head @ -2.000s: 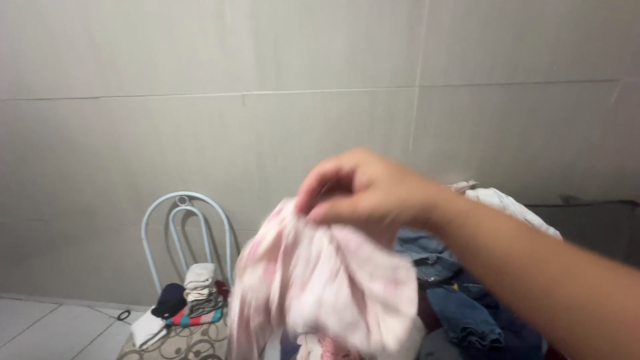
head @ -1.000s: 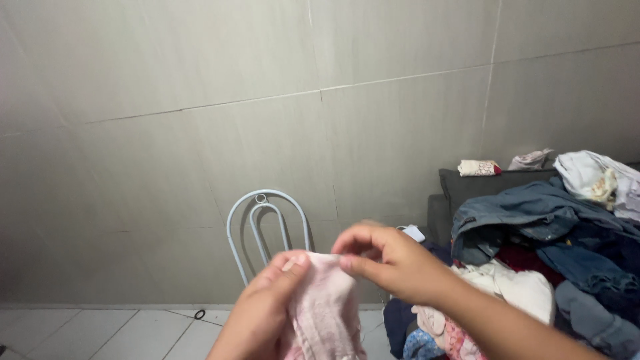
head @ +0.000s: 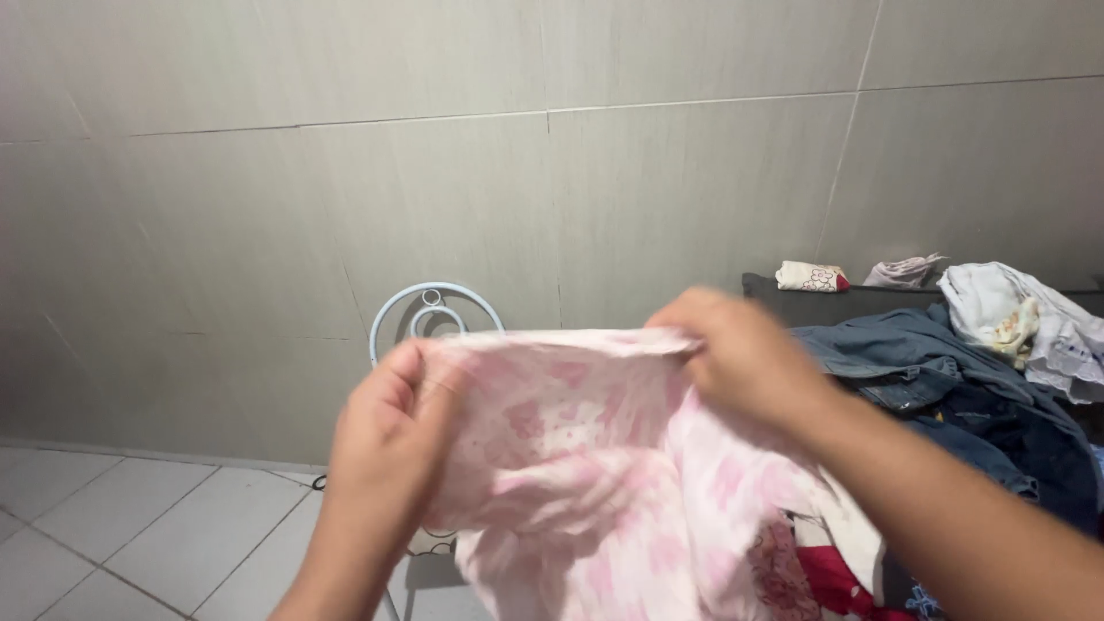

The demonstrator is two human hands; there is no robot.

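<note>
A pink and white patterned cloth garment (head: 604, 483) is stretched between my two hands, its upper edge pulled nearly straight and the rest hanging in folds below. My left hand (head: 401, 414) grips the upper left corner, fingers closed on the fabric. At the upper right corner my right hand (head: 729, 354), slightly blurred, is closed on the same edge. The lower part of the garment runs out of the frame at the bottom.
Behind my left hand is a metal chair back (head: 435, 287) by the tiled wall. At right, jeans (head: 914, 345), a white garment (head: 992, 293) and other clothes lie piled against a dark sofa. Two rolled cloths (head: 811, 277) rest on its back edge. White floor tiles (head: 155, 517) show at lower left.
Two seconds ago only one hand showed, holding the bunched garment. One second ago both hands held it close together; now they are farther apart, with the fabric spread between them.
</note>
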